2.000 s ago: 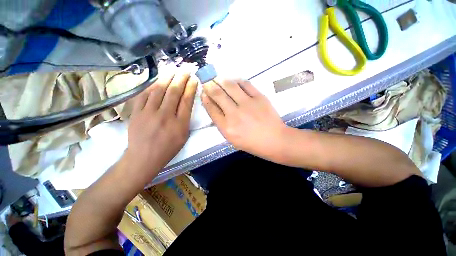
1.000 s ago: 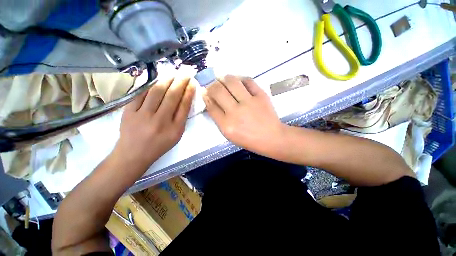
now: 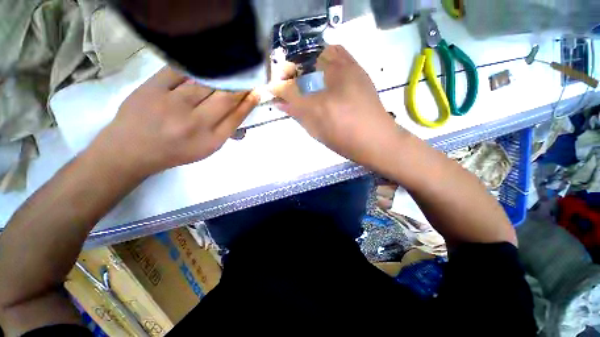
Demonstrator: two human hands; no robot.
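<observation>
My left hand (image 3: 181, 122) is left of the needle area, its fingertips together at a glaring bright spot. My right hand (image 3: 339, 108) is bent around the grey-blue knob (image 3: 311, 82), its thumb and a finger near my left fingertips. Glare hides whether either hand pinches thread or cloth. A white fabric piece (image 3: 85, 105) lies beside and partly under my left hand. Tan fabric (image 3: 56, 46) is bunched at the upper left. The dark tension assembly (image 3: 306, 56) is above the knob. A dark, blurred part of the machine head (image 3: 204, 39) covers the top left.
Scissors with a yellow loop (image 3: 427, 99) and a green loop lie on the table (image 3: 217, 191), right of my right hand. A small tool with a wooden handle (image 3: 574, 74) is at far right. A blue crate (image 3: 516, 171) and cardboard box (image 3: 174, 263) are below the table edge.
The view has shifted, showing more at right. My hands have moved apart at the wrists; my right fingers have risen around the knob. My left fingers, flat before, now point rightwards, tips together.
</observation>
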